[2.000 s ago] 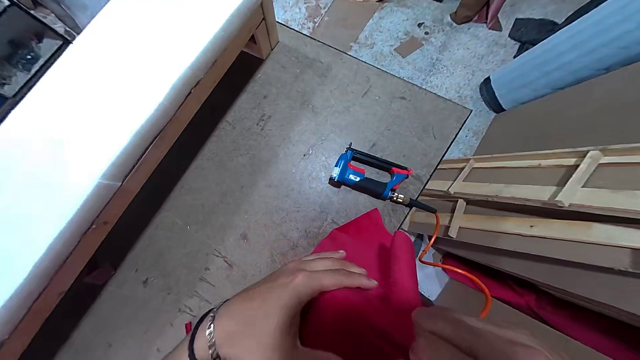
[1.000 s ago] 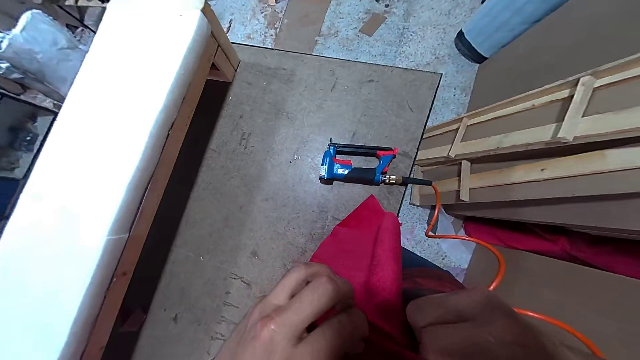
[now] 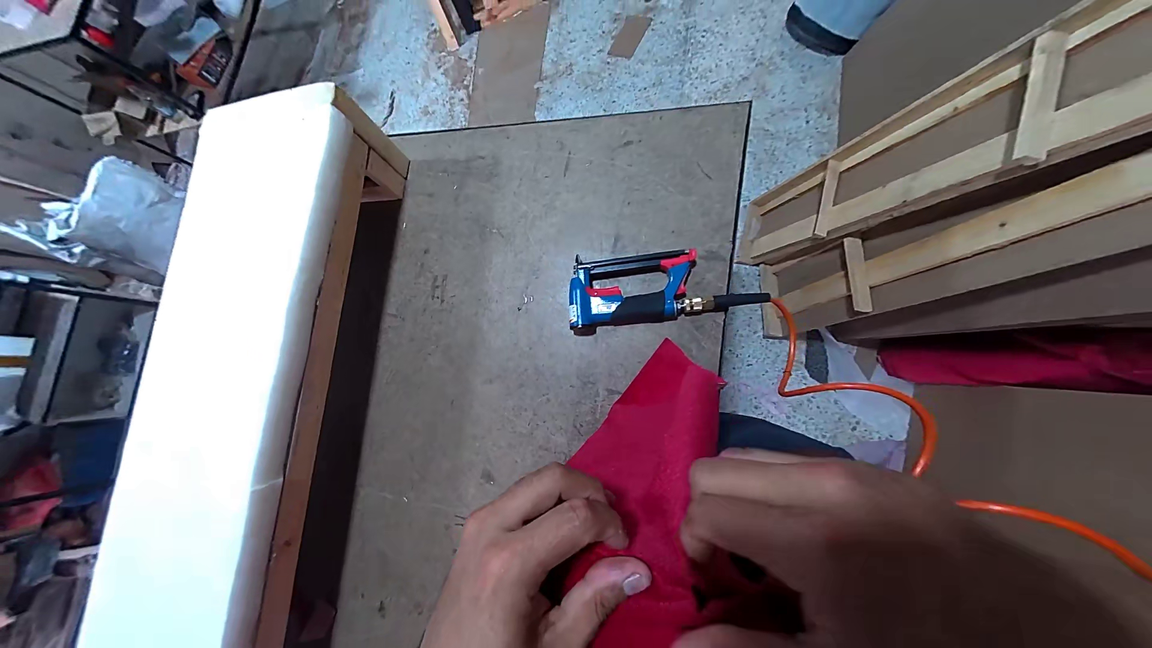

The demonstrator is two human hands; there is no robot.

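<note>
A piece of red fabric (image 3: 661,432) is held between both hands at the bottom centre, its pointed corner directed away from me. My left hand (image 3: 549,558) pinches the fabric's left side between thumb and curled fingers. On its right side, my right hand (image 3: 783,531) grips the cloth, with the fingertips partly hidden in shadow. Beyond the fabric, a blue and red pneumatic staple gun (image 3: 630,292) lies on the grey board, touched by neither hand. An orange air hose (image 3: 922,423) runs from its coupling toward the lower right.
A long wooden frame with white padding (image 3: 234,360) stands along the left. Wooden frames backed with brown board (image 3: 945,207) lean at the right, with more red fabric (image 3: 1017,360) below them. A blue roll (image 3: 837,22) is at the top right. Cluttered shelving stands far left.
Both hands have stayed on the red fabric, and the left hand's fingers have curled around it. The staple gun has not moved on the board. The view has shifted.
</note>
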